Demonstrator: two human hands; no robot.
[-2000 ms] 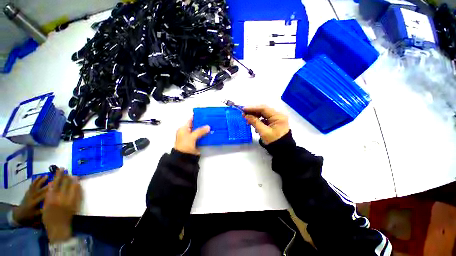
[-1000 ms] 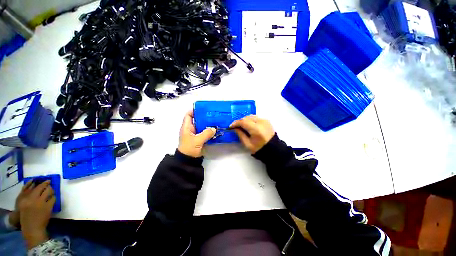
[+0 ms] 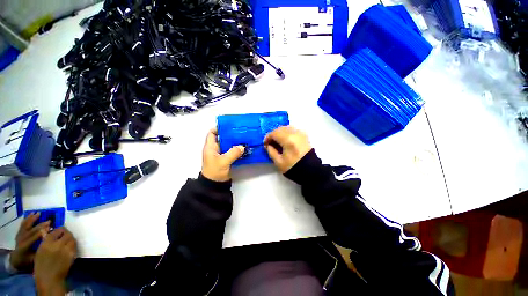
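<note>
A blue insert tray (image 3: 246, 124) is held in front of me, its ribbed area at the upper right. My left hand (image 3: 218, 157) grips its left edge, with the thumb on a dark cable plug (image 3: 248, 151) at the lower part of the face. My right hand (image 3: 285, 148) is at the tray's right side, fingers pinched on the thin black cable by the plug. Most of that cable is hidden under my right hand.
A large black cable pile (image 3: 156, 58) lies beyond. Stacks of blue trays (image 3: 370, 95) stand right. A loaded tray (image 3: 95, 182) and finished packs (image 3: 26, 144) are left. A blue box (image 3: 301, 29) is behind. Another person's hands (image 3: 49, 245) work at lower left. Clear plastic (image 3: 483, 81) lies far right.
My right hand has come from the tray's upper right edge down to its lower face with the cable. The plug now lies under my left thumb. The other person's hands have shifted.
</note>
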